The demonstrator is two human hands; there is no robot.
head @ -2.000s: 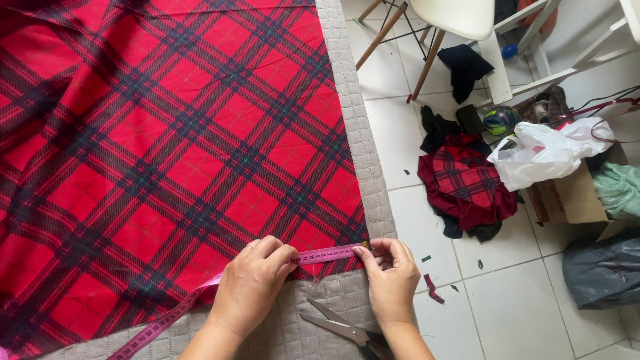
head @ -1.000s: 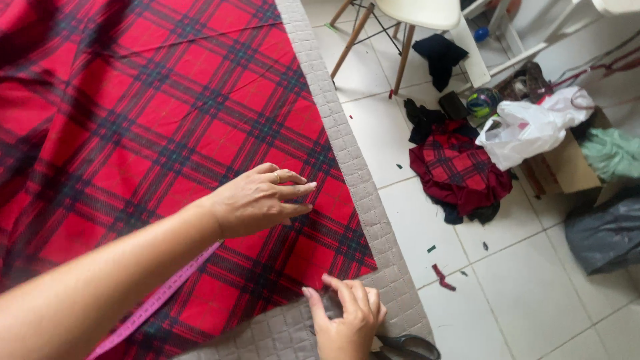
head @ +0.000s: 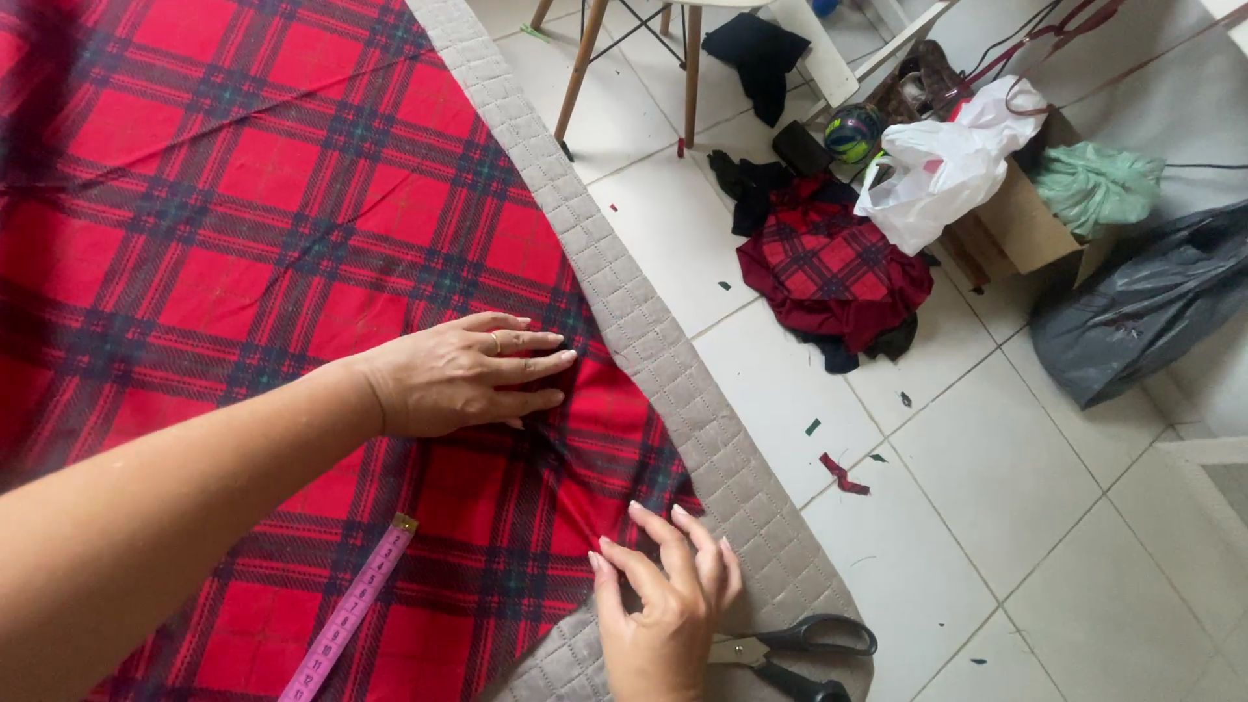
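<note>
Red plaid fabric [head: 322, 224] with dark bands lies over a beige quilted cover [head: 673, 361]. My left hand [head: 468, 375], a ring on one finger, rests flat on the fabric near its right edge, fingers spread; small folds run from it toward the corner. My right hand [head: 663, 595] is at the fabric's lower right corner, fingers apart and curved, fingertips at the cloth's edge. A pink tape measure [head: 356, 609] lies on the fabric below my left hand, its metal end up. Black-handled scissors [head: 770, 648] lie on the cover just right of my right hand, blades partly hidden behind it.
On the tiled floor [head: 936, 556] to the right lie fabric scraps [head: 843, 475], a heap of plaid and dark cloth [head: 829, 263], a white plastic bag [head: 941, 161], a cardboard box [head: 1024, 219] and a dark plastic bag [head: 1131, 302]. Chair legs [head: 692, 78] stand at the top.
Two seconds ago both hands held the tape measure along the fabric's lower edge; they have let it go. My left hand has moved up onto the fabric, and folds have formed near the corner.
</note>
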